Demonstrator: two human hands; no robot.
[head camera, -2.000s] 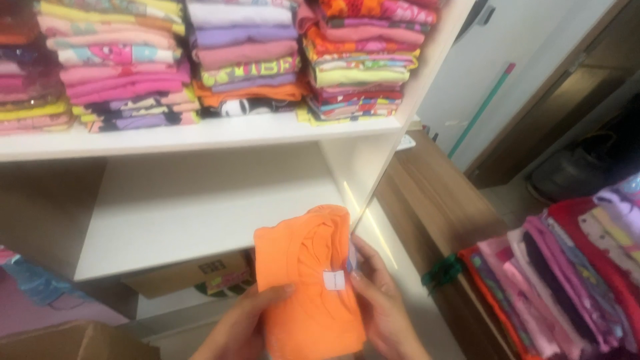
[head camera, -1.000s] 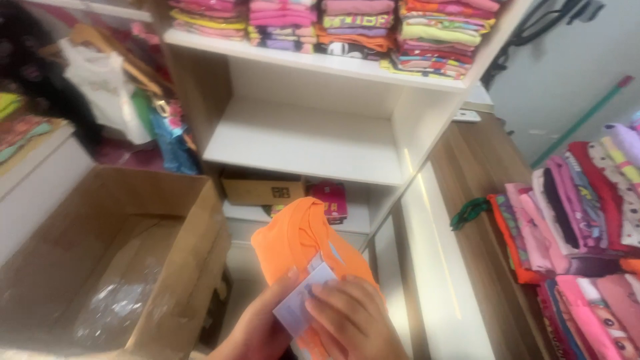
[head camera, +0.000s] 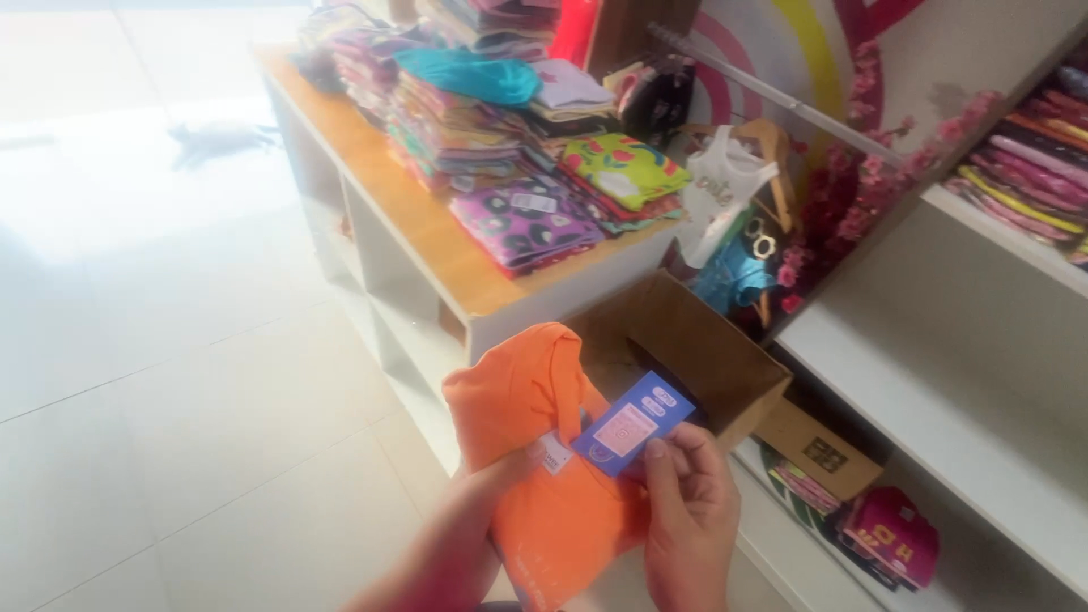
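A folded orange garment lies across my left hand, whose thumb presses on it beside a small white neck label. Between the thumb and fingers of my right hand is the lower right edge of a blue hang tag, which bears writing and a printed code. The tag lies over the garment's neckline, just right of the white label. Part of my left hand is hidden beneath the fabric.
An open cardboard box stands beyond the garment. Behind it, a wood-topped shelf unit carries piles of folded clothes. White shelving with more clothes is at the right. Clothes on hangers hang by pink flowers.
The view has swung far left, from the shelving to the wood-topped unit and floor. The tag in my right hand, pale side showing a second ago, now shows a blue side.
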